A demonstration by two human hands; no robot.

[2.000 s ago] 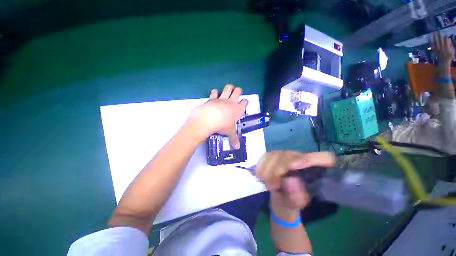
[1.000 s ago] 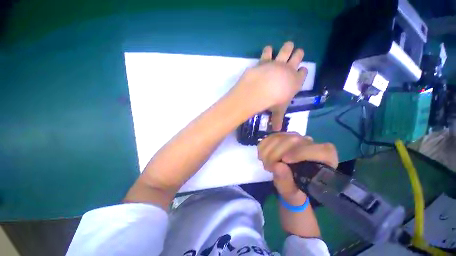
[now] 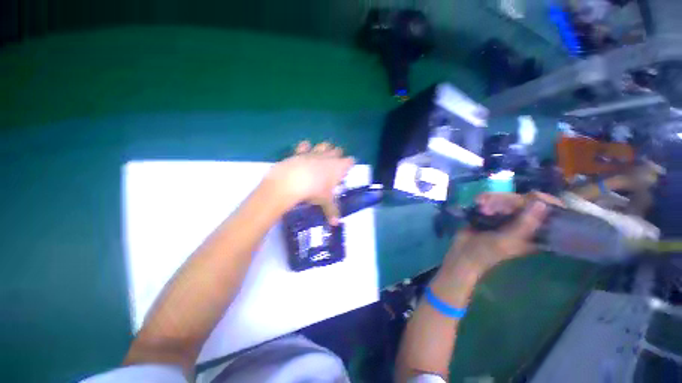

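A black housing unit [image 3: 315, 245] lies on the white mat [image 3: 187, 217], its short black arm [image 3: 360, 199] pointing right. My left hand [image 3: 314, 178] rests over the unit's upper part, fingers spread past it and thumb down on its body, holding it against the mat. My right hand [image 3: 501, 228], with a blue band on the wrist, grips the dark end of a grey electric screwdriver [image 3: 587, 233], right of the mat and away from the unit. The screwdriver is blurred, and its tip cannot be made out.
A white-fronted screw feeder [image 3: 456, 138] stands beyond the mat's right corner. A teal basket [image 3: 469, 191] is partly hidden behind my right hand. Another black unit [image 3: 400, 45] lies at the back. An orange box [image 3: 596, 155] and another person's arm [image 3: 632, 183] are at the right.
My right hand and the screwdriver have moved from the unit to the right, toward the feeder side. My left hand still holds the unit. The camera view has shifted.
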